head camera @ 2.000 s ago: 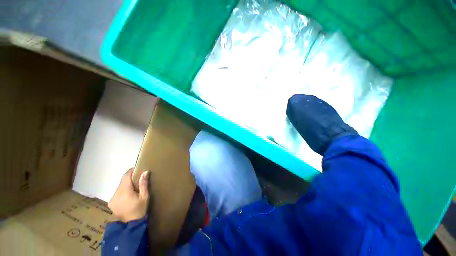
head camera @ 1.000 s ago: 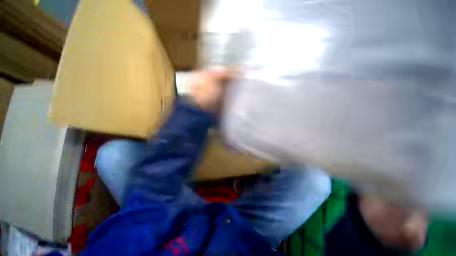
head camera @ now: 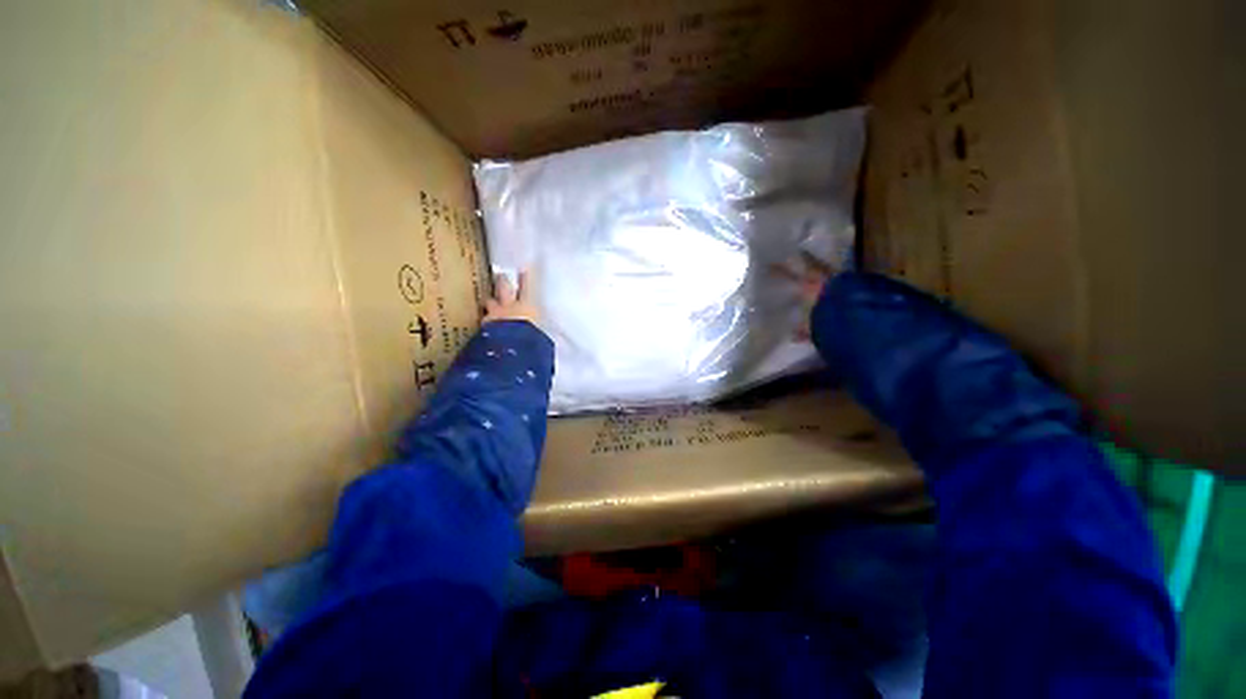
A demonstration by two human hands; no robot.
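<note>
A shiny clear and whitish bagged product (head camera: 642,273) lies flat inside the open brown carton (head camera: 711,505), filling most of its width. My left hand (head camera: 511,298) is at the bag's left edge, by the carton's left wall, with the fingers partly hidden. My right hand (head camera: 814,290) is at the bag's right side, mostly hidden by the dark blue sleeve cover and glare. Whether either hand grips the bag or only rests on it is not clear.
The carton's large left flap (head camera: 164,301) stands out wide to the left, and its right flap is in shade. Part of a green tote (head camera: 1161,512) shows at the lower right. A pale box (head camera: 171,658) is at the lower left. Something red (head camera: 635,568) is near my legs.
The view has moved from the tote to the carton. The bag, held up blurred between both hands a second ago, now lies inside the carton, and both arms reach down into it.
</note>
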